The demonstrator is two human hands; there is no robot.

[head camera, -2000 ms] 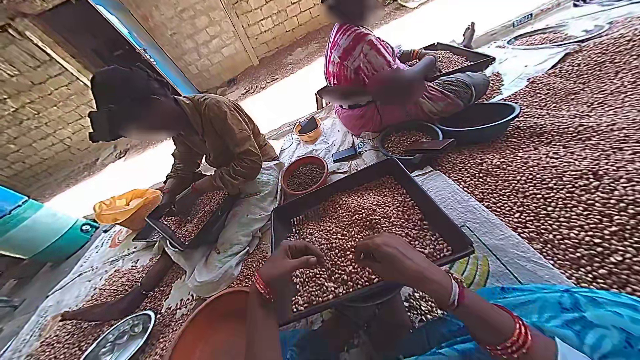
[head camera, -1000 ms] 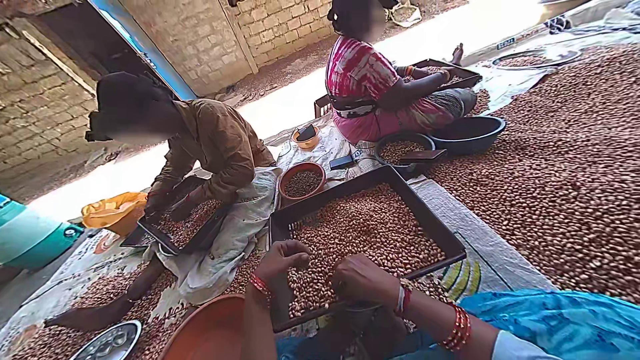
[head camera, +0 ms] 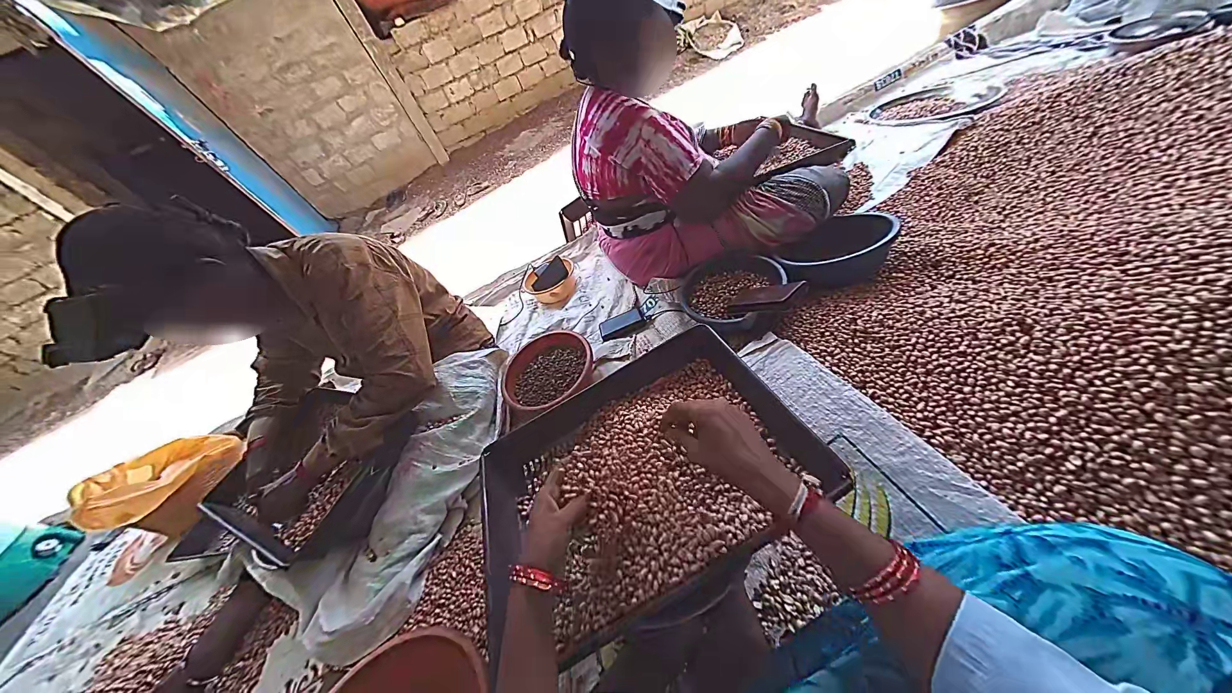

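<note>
A black plastic tray (head camera: 770, 409) full of reddish-brown nuts or seeds (head camera: 654, 491) lies before me. Inside its left part, low over the nuts, is my left hand (head camera: 553, 525), fingers bent; whether it pinches anything is unclear. My right hand (head camera: 722, 438) is over the far middle of the heap, fingertips curled down, and its grip cannot be made out. Red bangles are on both wrists. Just beyond the tray's left corner stands a reddish-brown bowl (head camera: 549, 380) of darker small pieces.
On the left a person in a brown shirt (head camera: 366, 308) works over a dark tray; another in pink (head camera: 645, 183) sits at the back. A blue-grey basin (head camera: 837, 250), an orange-brown bowl (head camera: 419, 664) and a large nut heap (head camera: 1039, 318) surround the tray. A phone (head camera: 765, 296) rests on a bowl.
My right hand has moved from the tray's near side to the far middle of the nuts. My left hand has shifted within the tray's left side.
</note>
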